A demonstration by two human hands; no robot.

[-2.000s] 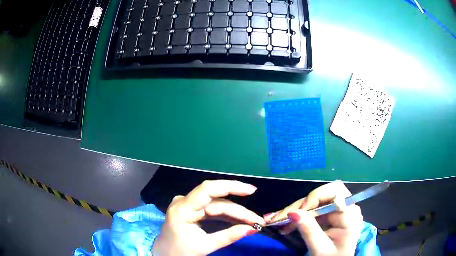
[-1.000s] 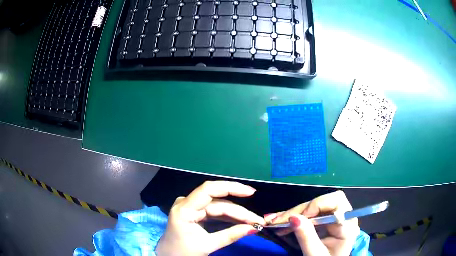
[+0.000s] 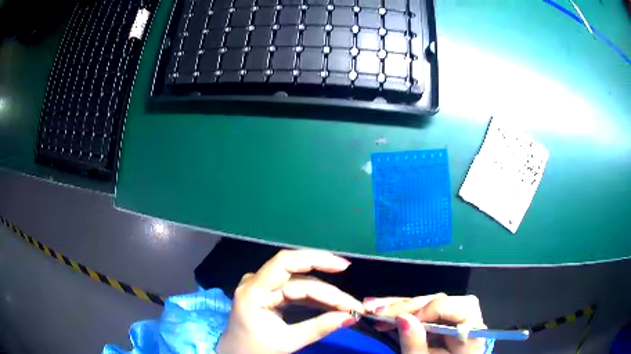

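Note:
My left hand [image 3: 280, 304] is at the bottom centre, with thumb and fingertip pinching a tiny dark and silvery component [image 3: 355, 314]. My right hand [image 3: 432, 318] is to its right and holds slim silvery tweezers [image 3: 477, 332]. The tweezers point left, their tip at or very near the component; whether they touch is too small to tell. Both hands are in front of the bench edge. A blue dotted sheet [image 3: 412, 199] lies on the green mat above my right hand. A white sheet with black specks [image 3: 505, 174] lies to its right.
A large black blister tray [image 3: 294, 104] lies ahead on the green bench top [image 3: 242, 166]. A second black tray [image 3: 76, 104] with a white label [image 3: 139, 23] is at the left. A blue cord [image 3: 600, 34] and a thin white item [image 3: 581, 15] are at the far right.
The right hand has turned the tweezers from slanting up to the right to nearly level. The left hand keeps its pinch on the component. The bench view has shifted slightly downward.

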